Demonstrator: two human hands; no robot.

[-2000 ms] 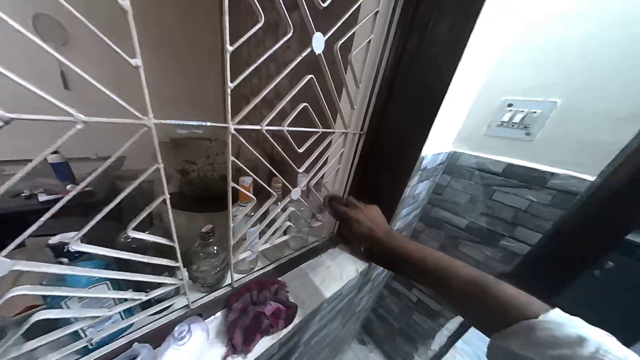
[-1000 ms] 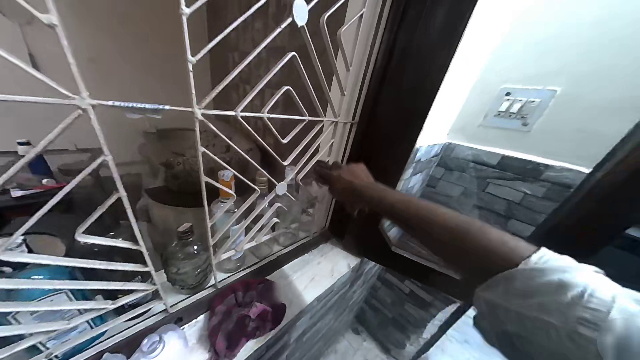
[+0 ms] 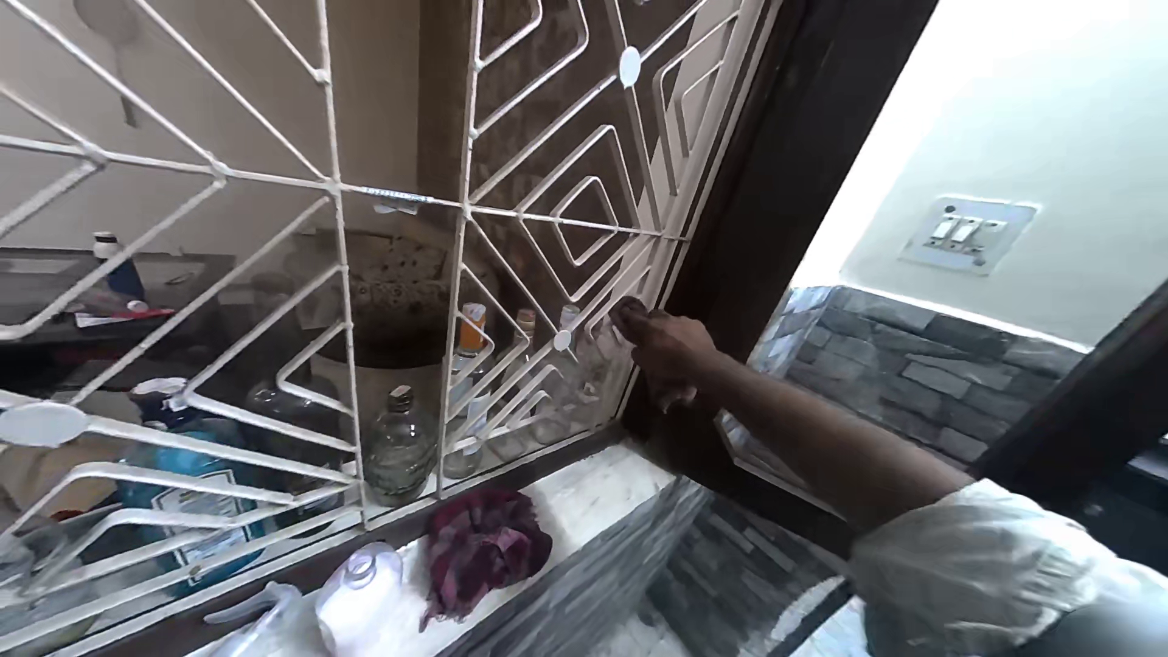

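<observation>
My right hand reaches to the right edge of a white metal window grille, beside the dark window frame. Its fingers are bent against the bars; a small dark thing or dark fingertips show there, and I cannot tell which. On the ledge below lies a crumpled maroon cloth. Left of the cloth stands a white plastic bottle with an open neck, and a white spray trigger is next to it. My left hand is out of view.
Behind the grille stand a clear glass bottle, an orange-capped bottle and a blue bottle. A switch plate is on the wall at right, above grey stone tiles. The marble ledge runs under the window.
My right hand stays at the right edge of the grille, with its fingers shifting slightly. The view swings a little left and back.
</observation>
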